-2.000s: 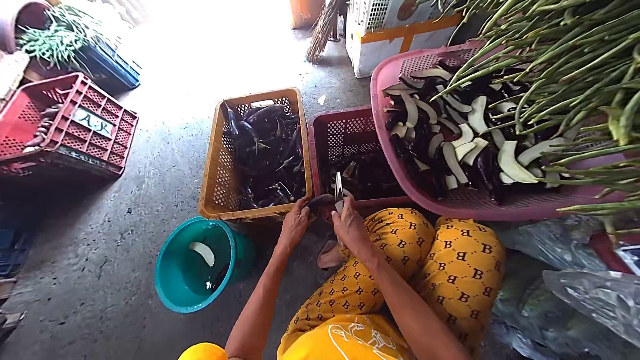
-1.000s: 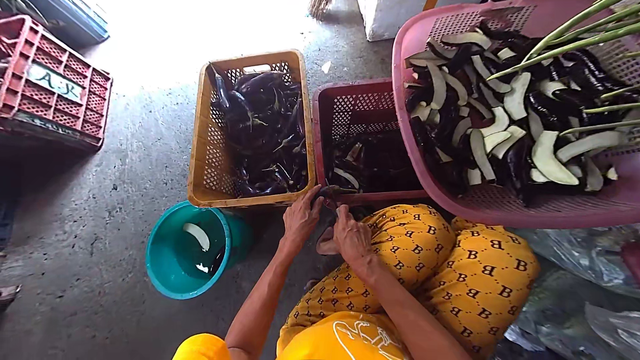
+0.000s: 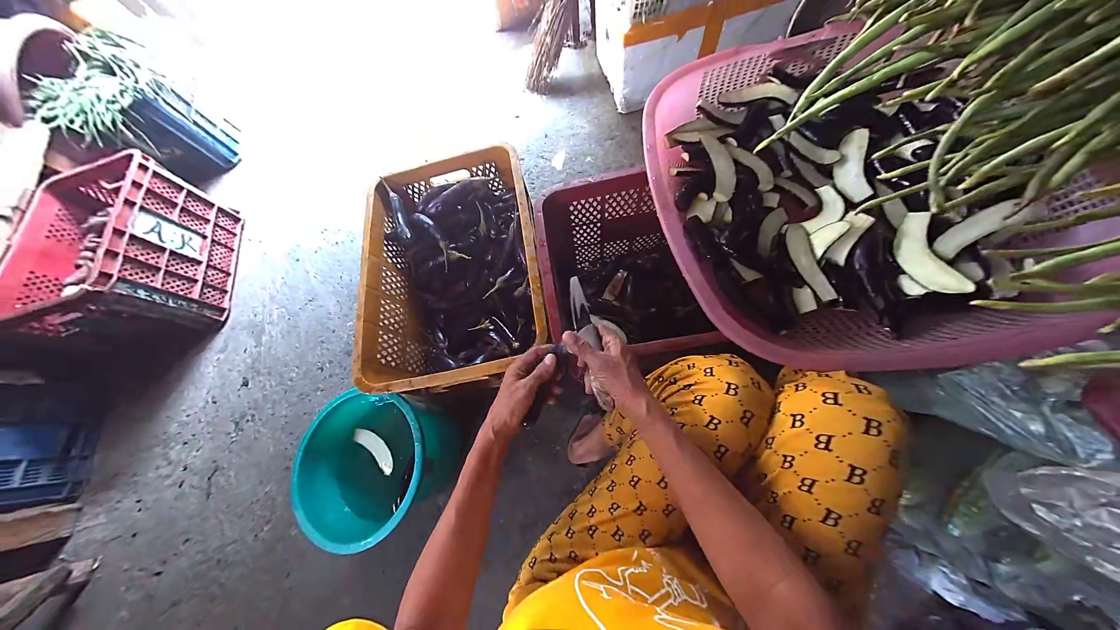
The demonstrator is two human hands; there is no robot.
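My left hand (image 3: 523,385) grips a dark eggplant (image 3: 535,404) low in front of the crates. Close on its right, my right hand (image 3: 610,363) is closed around a knife (image 3: 578,302) whose blade points up and away from me. A grey cloth-like thing shows at that hand. Whole eggplants (image 3: 464,254) fill the yellow plastic crate (image 3: 374,306) just beyond my hands. Dark pieces lie in the maroon crate (image 3: 553,254) beside it. The pink basket (image 3: 761,341) at the right holds cut eggplant pieces (image 3: 919,254) with pale flesh. A pale slice (image 3: 374,450) lies in the teal basin (image 3: 306,490).
Long green bean pods (image 3: 1015,114) hang over the pink basket. A red crate (image 3: 175,236) stands at the left, near a dark blue crate (image 3: 188,131) with greens. A broom (image 3: 549,44) and a white box (image 3: 647,61) are at the back. Plastic bags (image 3: 1015,411) lie at the right.
The knife blade, pointing up two seconds ago and low between my hands one second ago, points up again. My hands have moved slightly apart. The view has shifted back and forth.
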